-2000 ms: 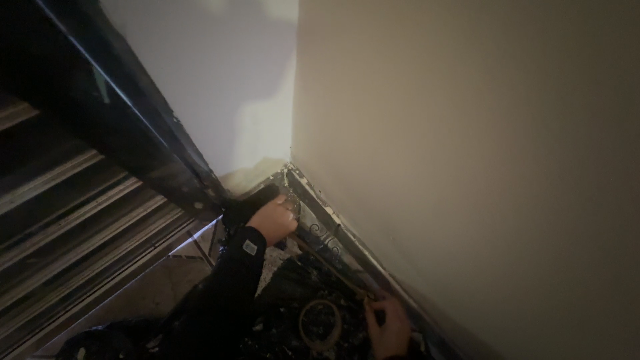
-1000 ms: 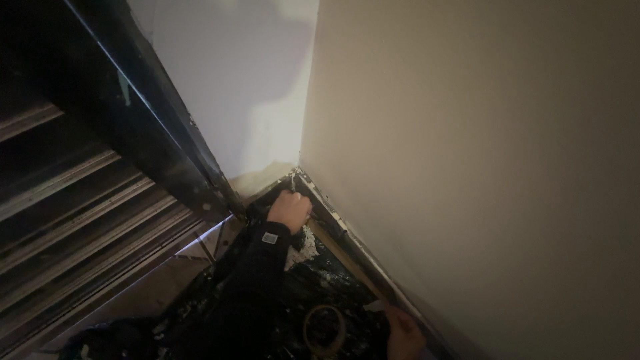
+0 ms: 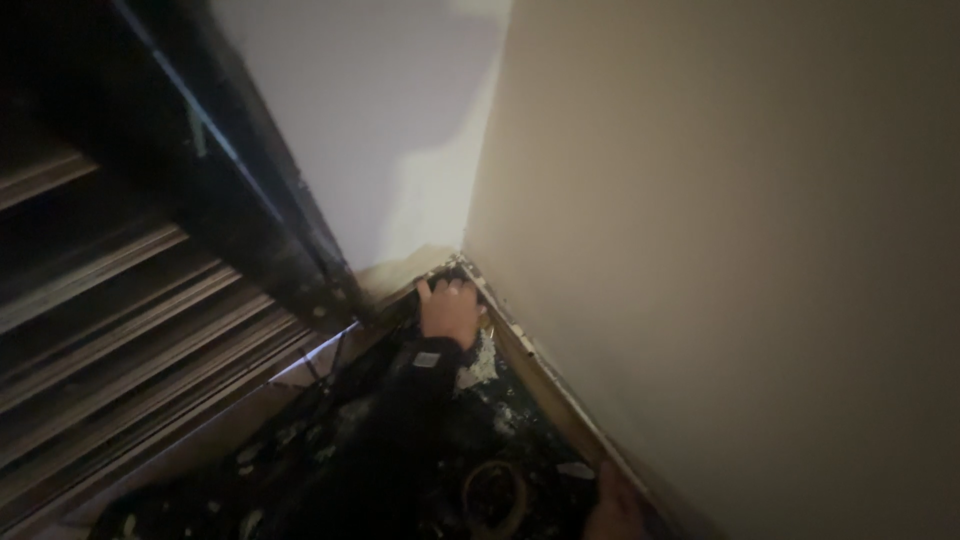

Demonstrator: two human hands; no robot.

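My left hand (image 3: 450,311), in a dark sleeve, reaches into the corner where two walls meet, its fingers against the dark skirting; its fingertips are partly hidden. A tan strip (image 3: 544,386), apparently masking tape, runs along the foot of the right wall from beside my left hand down to my right hand. My right hand (image 3: 615,506) is blurred at the bottom edge, its fingertips at the strip's lower part; whether it pinches the strip is unclear. A ring-shaped roll (image 3: 495,499), probably of tape, lies on the dark, paint-spotted covering (image 3: 510,442) between my arms.
The pale wall (image 3: 360,97) and the beige wall (image 3: 712,225) meet above my left hand. A dark frame or post (image 3: 247,172) slants down at the left, beside ribbed metal-looking slats or tracks (image 3: 142,315). Chipped white paint edges the skirting (image 3: 517,330).
The strip hung between my hands two seconds ago; now it lies close along the skirting. My left hand has turned, with its fingers pointing into the corner. The view has shifted somewhat.
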